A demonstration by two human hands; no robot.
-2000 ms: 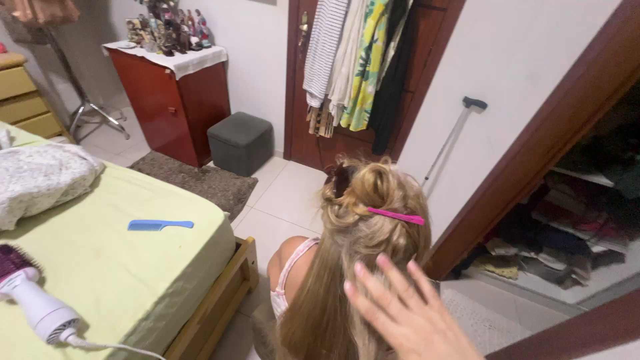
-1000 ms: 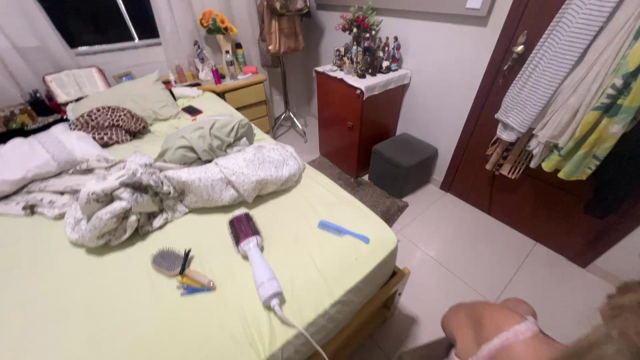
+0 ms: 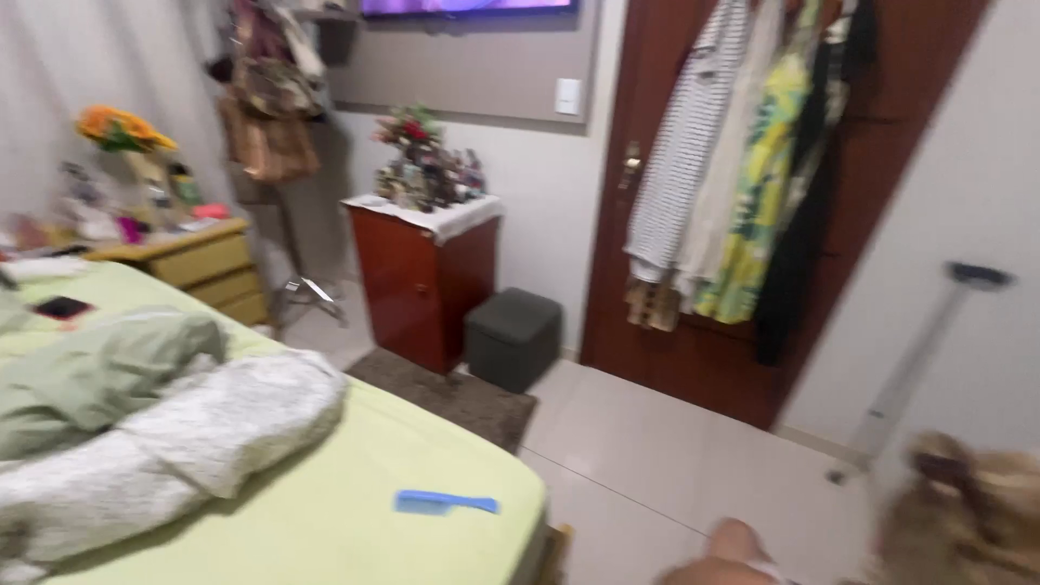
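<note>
Neither my left hand nor my right hand shows in the head view. A blue plastic comb [image 3: 446, 502] lies on the light green fitted sheet of the bed [image 3: 341, 528], close to its corner. At the lower right, a seated person's blurred blond hair [image 3: 951, 520] is partly in view. Left of the hair, the person's bare shoulder [image 3: 727, 556] rises from the bottom edge. The rest of the person is cut off by the frame.
A crumpled white blanket [image 3: 236, 422] covers part of the bed. Beyond are a grey stool [image 3: 515, 337], a red-brown cabinet [image 3: 398, 284] with figurines, and a door [image 3: 699, 349] with hanging clothes. A walking cane [image 3: 914, 357] leans against the right wall.
The view has swung widely between frames. My hand, spread near the person's hair two seconds ago, is out of view. The hot-air brush and hairbrush have also left the view. The comb still lies on the bed.
</note>
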